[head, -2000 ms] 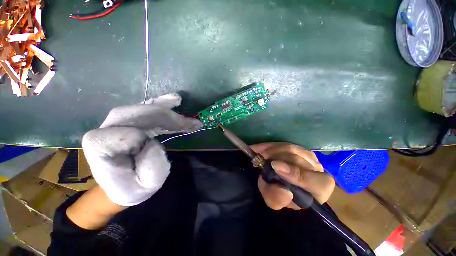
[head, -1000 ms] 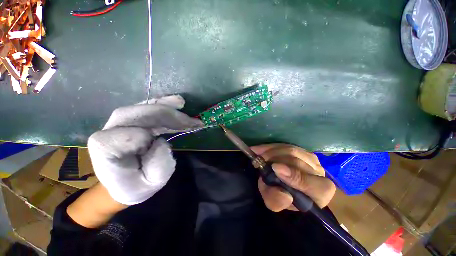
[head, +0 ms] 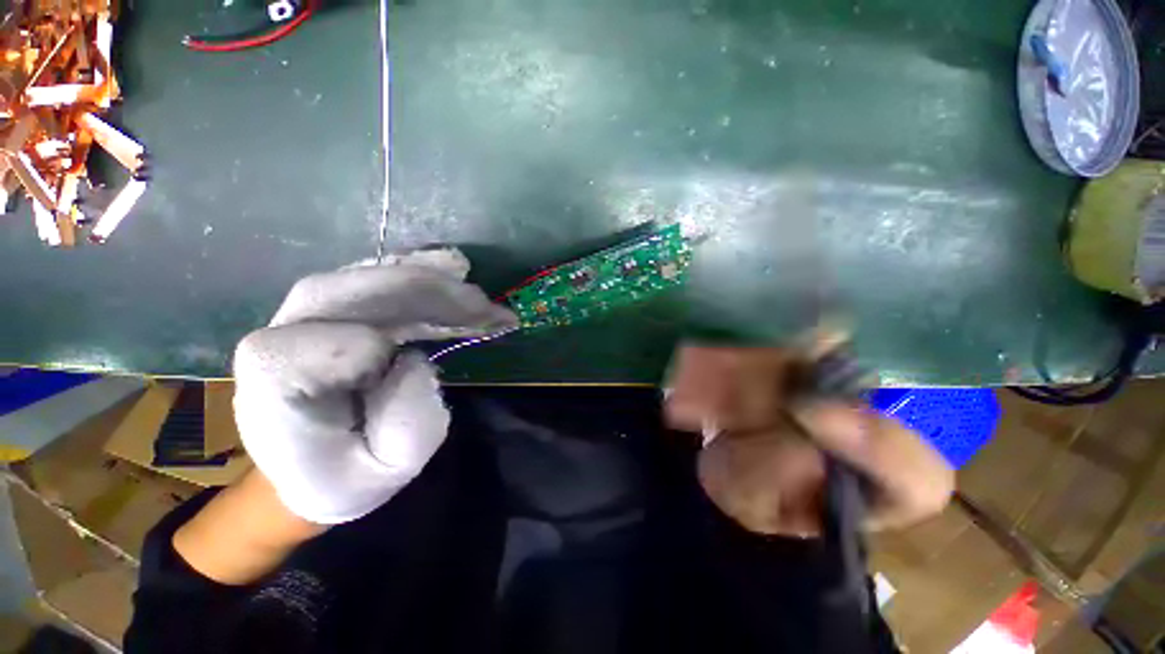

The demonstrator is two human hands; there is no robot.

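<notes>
A green circuit board (head: 601,280) lies tilted on the green bench top near its front edge, side with small silver spots up. My left hand (head: 351,383), in a white glove, has its fingertips at the board's left end and grips thin solder wire (head: 385,141). The wire runs from the far side into the glove, and a short end reaches the board's lower left corner. My bare right hand (head: 811,441) is motion-blurred, right of and below the board, apart from it. It holds the black soldering iron (head: 843,511), also blurred; its tip is unclear.
Loose copper strips (head: 58,121) lie at the far left. Red and black lead wires (head: 249,38) show at the top left. A round white tub (head: 1080,83) with a blue stick and a yellowish-green pot (head: 1118,230) stand at the right. A blue stool (head: 939,422) is below the edge.
My right hand has moved right, taking the iron off the board and turning it more upright. The board's tilt has changed slightly. My left hand has barely moved.
</notes>
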